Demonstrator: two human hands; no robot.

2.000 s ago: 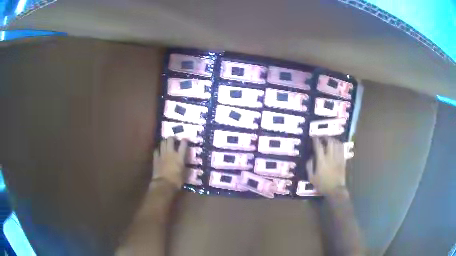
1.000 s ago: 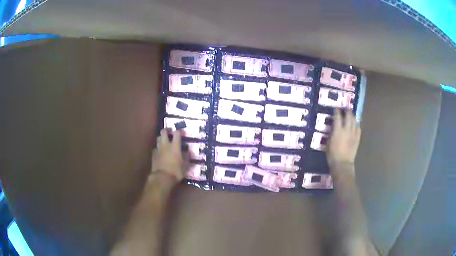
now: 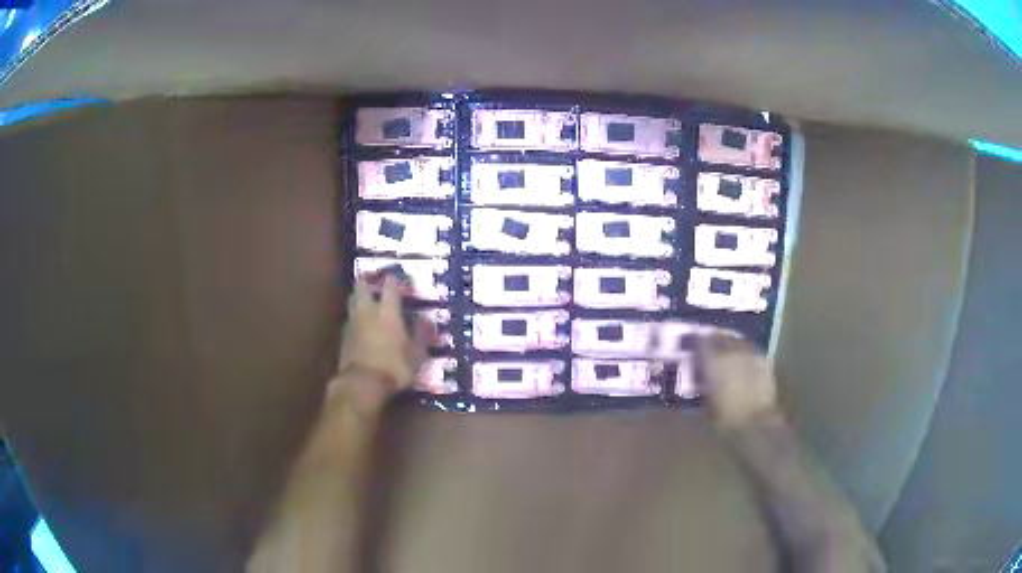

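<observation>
A black blister tray (image 3: 458, 224) lies inside a brown carton, with rows of flat pink-white housings (image 3: 521, 285), each with a dark square near its middle. My left hand (image 3: 379, 341) rests over the tray's lower left pockets, fingers apart, partly covering housings there. My right hand (image 3: 734, 375) is blurred at the tray's lower right. Its fingertips are on a housing (image 3: 663, 336) that lies across the gap between the two right-hand columns. The lowest right housing is mostly hidden by the right hand.
The carton's brown walls (image 3: 224, 257) surround the tray at left, right and back. A pale strip (image 3: 793, 224) shows along the tray's right edge. Bright blue areas show at the upper corners.
The loose housing that overlapped the bottom row has moved up and right with my right hand. The right column's housings are now uncovered above it. My left hand has barely moved.
</observation>
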